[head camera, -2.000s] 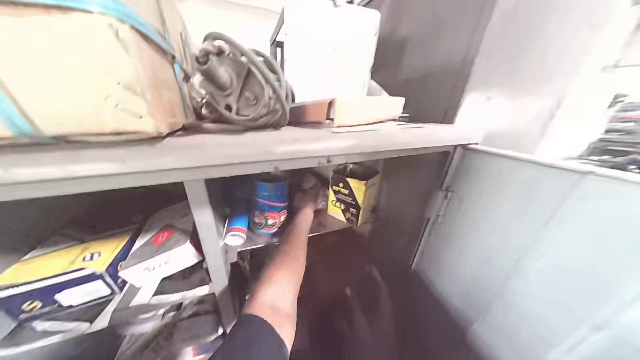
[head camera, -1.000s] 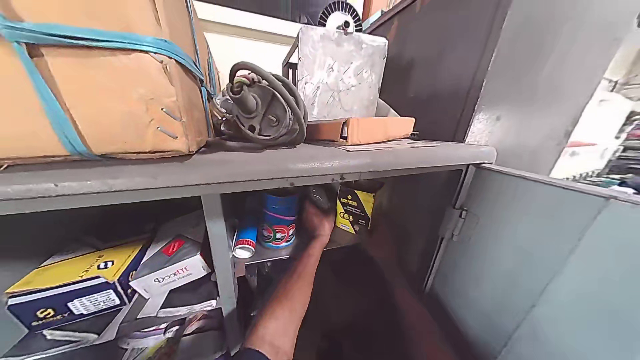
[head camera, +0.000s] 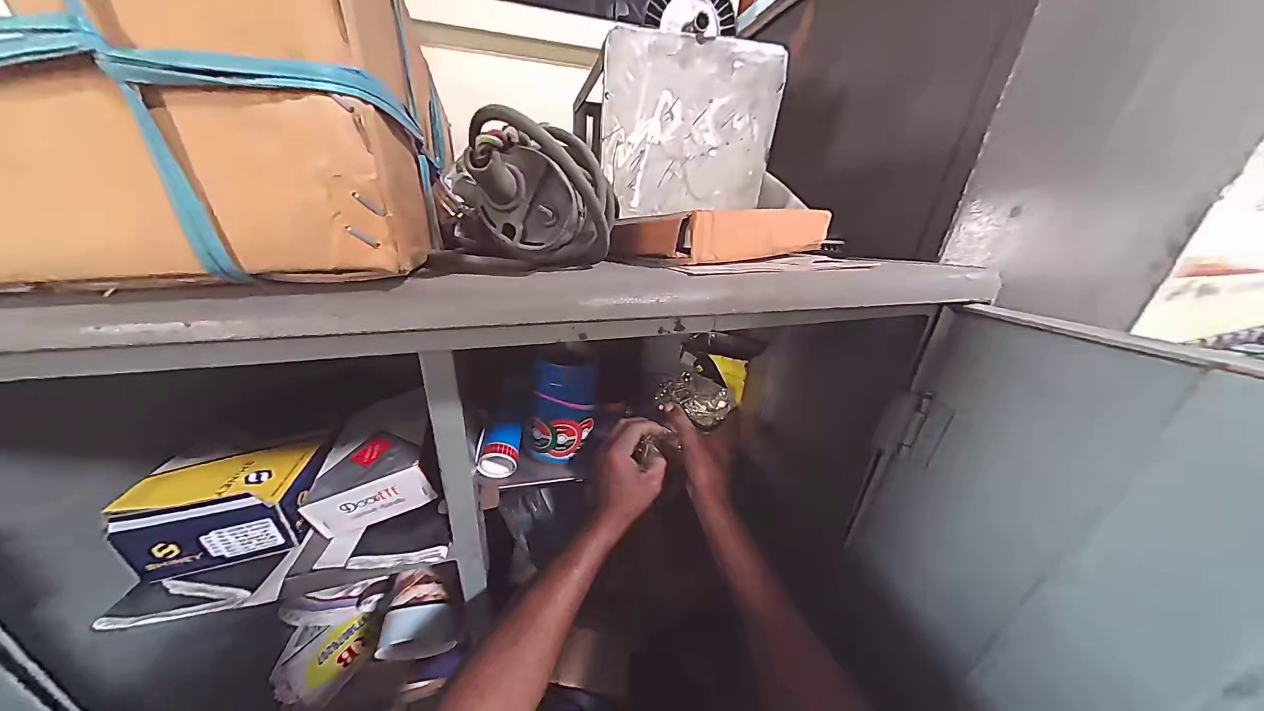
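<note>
Both my hands reach into the right compartment of a grey metal cabinet. My left hand (head camera: 632, 469) has its fingers curled around something small and shiny that I cannot identify. Close beside it, my right hand (head camera: 697, 459) is at a clear plastic bag of small metallic pieces (head camera: 699, 397); its fingers are partly hidden, so its hold is unclear. Behind the bag part of a yellow box (head camera: 731, 377) shows. Left of my hands stands a blue can (head camera: 563, 410), and a blue and white tube (head camera: 499, 449) lies beside it.
The cabinet's door (head camera: 1106, 474) stands open at the right. A metal post (head camera: 456, 484) divides the compartments; boxes (head camera: 212, 518) fill the left one. On the top (head camera: 553, 296) are a strapped carton (head camera: 247, 168), a coiled cable (head camera: 583, 188) and a metal box (head camera: 691, 118).
My right hand has come up beside my left hand. The bag of metallic pieces now shows in front of the yellow box, which stood more exposed a second ago.
</note>
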